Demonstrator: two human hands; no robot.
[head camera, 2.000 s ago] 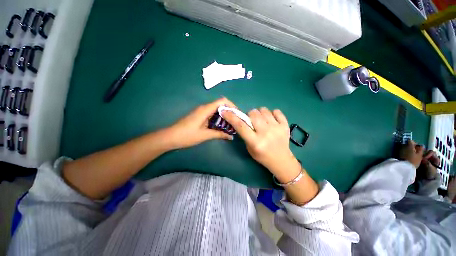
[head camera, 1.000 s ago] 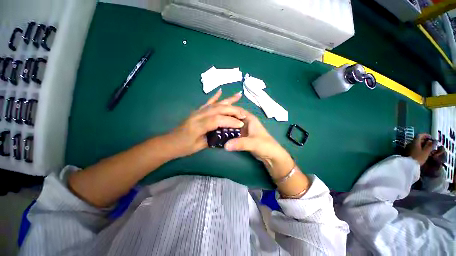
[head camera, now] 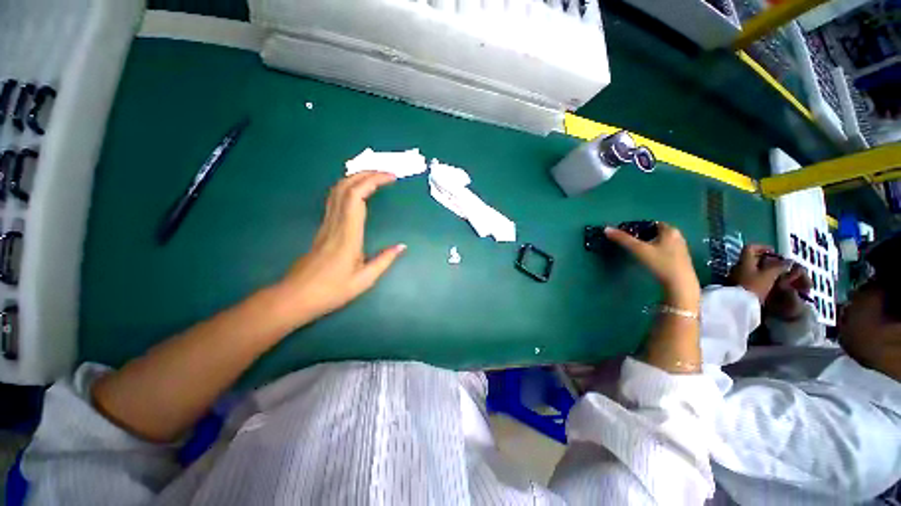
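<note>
My right hand [head camera: 664, 255] is at the right with its fingers on a row of black frames [head camera: 620, 235], held side by side at the mat; whether they rest on it I cannot tell. My left hand [head camera: 348, 242] is empty, fingers apart, over the mat left of centre. One loose black frame [head camera: 534, 263] lies flat between my hands. A white wiping cloth [head camera: 472, 203] lies crumpled ahead of it, beside a flat white scrap [head camera: 387, 163].
A solvent bottle [head camera: 587, 166] stands by the yellow tape [head camera: 682, 160]. A black marker pen [head camera: 202, 183] lies left. Foam trays stand at the left [head camera: 61, 198] and centre back [head camera: 435, 59]. A small white bit [head camera: 454, 255] lies on the mat. A neighbour's hands [head camera: 771, 272] work at right.
My right hand has let go of the cloth, then moved right with the black frames. My left hand has released the frames, moved left and opened. The view has shifted right.
</note>
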